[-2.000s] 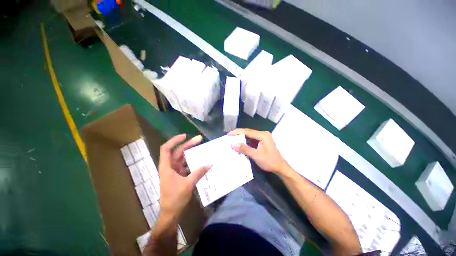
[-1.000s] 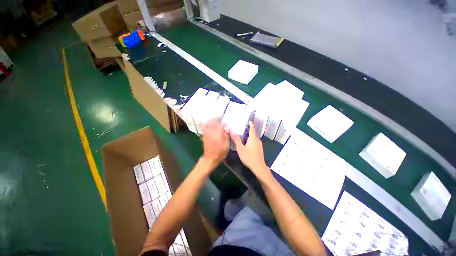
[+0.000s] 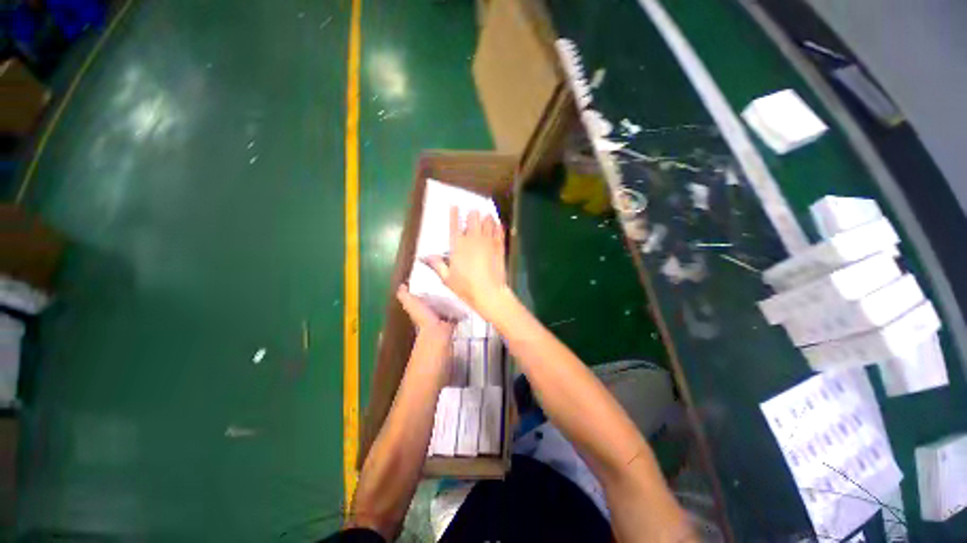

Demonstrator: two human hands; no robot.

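An open brown master carton [image 3: 477, 466] stands on the floor in front of me, with rows of white product boxes [image 3: 468, 420] in its near part. Both my hands are inside its far part on a group of white boxes [image 3: 437, 221]. My left hand [image 3: 428, 316] is at the near left side of the group, fingers partly under or beside it. My right hand [image 3: 477, 255] lies over the group's top and right side with fingers spread. The exact number of boxes held is hidden by the hands.
The dark bench edge [image 3: 663, 329] runs along the right, with label scraps [image 3: 679, 270] and a thin ring [image 3: 631, 200]. Further right are stacked white boxes [image 3: 848, 278], a label sheet [image 3: 832, 445] and the green belt. A cardboard flap [image 3: 516, 74] stands beyond the carton. A yellow floor line [image 3: 353, 265] runs left.
My view has turned left and down to the carton. My hands have moved from the bench into the carton with white boxes. The group on the near bench edge is gone from there.
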